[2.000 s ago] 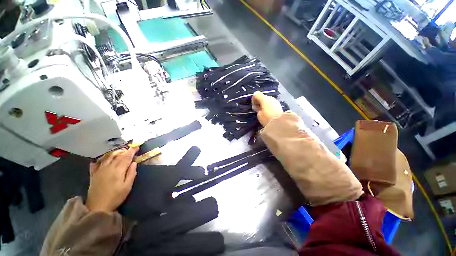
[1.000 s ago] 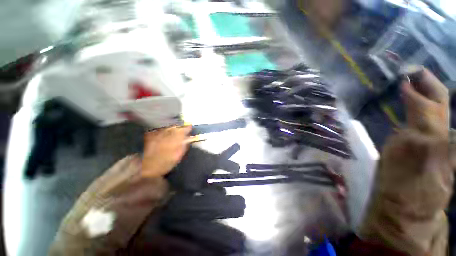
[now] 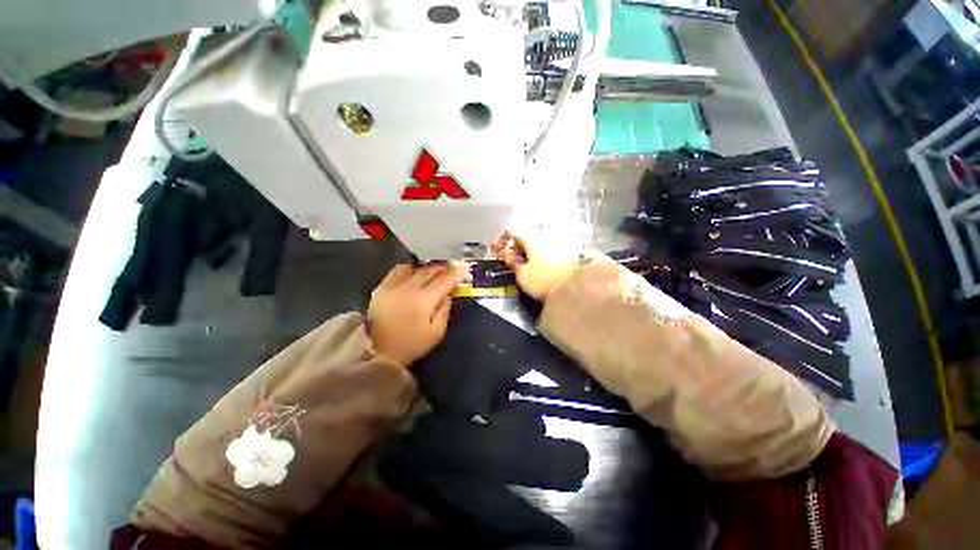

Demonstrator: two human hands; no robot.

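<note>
My left hand lies at the yellow guide plate under the sewing machine head, with its fingertips on the work. My right hand is at the right side of the plate, its fingers on a short black piece at the needle area. Black fabric pieces lie spread before me on the table. A zipper with a bright line lies beside them, partly under my right sleeve. The needle itself is hidden.
The zipper bundle lies right of the machine. A pile of plain black pieces lies at the left. Silver rails and green panels are behind the head. A yellow aisle line crosses the floor at right.
My right hand has come from the far right to the needle area. My left hand stays at the plate. The view has swung, so the machine head now shows near the middle.
</note>
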